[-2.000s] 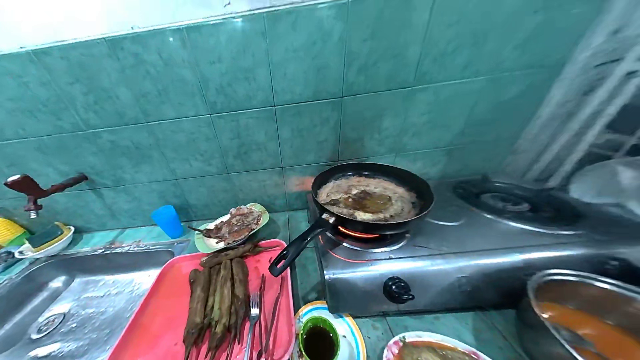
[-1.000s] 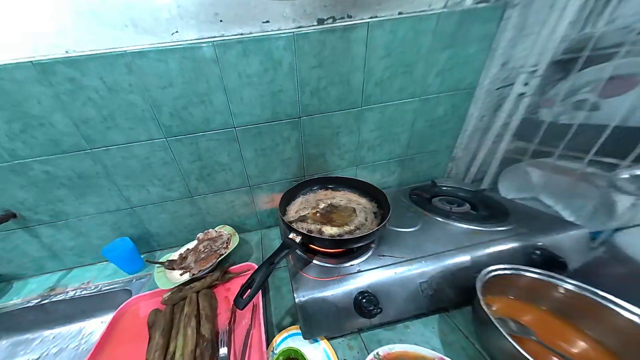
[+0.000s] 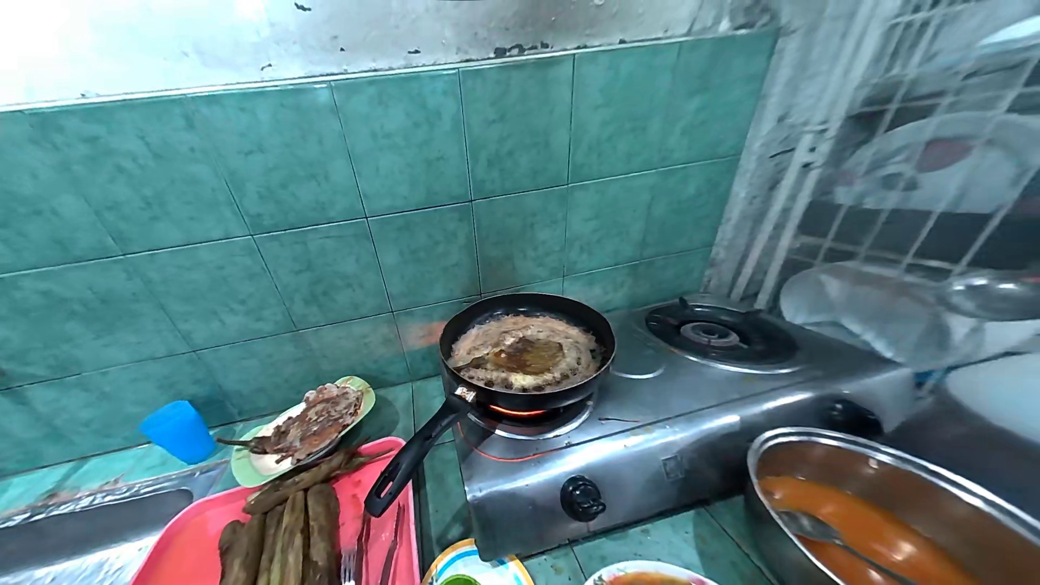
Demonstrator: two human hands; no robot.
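Note:
Neither of my hands is in view. A black frying pan (image 3: 528,398) sits on the left burner of a steel two-burner gas stove (image 3: 642,455), its handle pointing down and left; the burner glows orange beneath it. An eggplant omelette (image 3: 524,355) lies in the bubbling oil in the pan. On a green-rimmed plate (image 3: 363,398) beside the wall rests a cooked flattened eggplant (image 3: 313,426) with its stem. A pink tray (image 3: 183,540) holds several peeled brown eggplants (image 3: 288,528) and a fork (image 3: 348,566).
A steel pot (image 3: 768,504) of orange liquid with a spoon (image 3: 808,526) stands right front. At the bottom edge are a striped plate (image 3: 496,569) and a floral-rimmed dish (image 3: 630,569). A blue cup (image 3: 179,432) and sink (image 3: 89,536) lie left; a metal grille (image 3: 902,203) is right.
The view has swung to the right and up, so the faucet has left it. Among the pan, plate and tray nothing has plainly moved.

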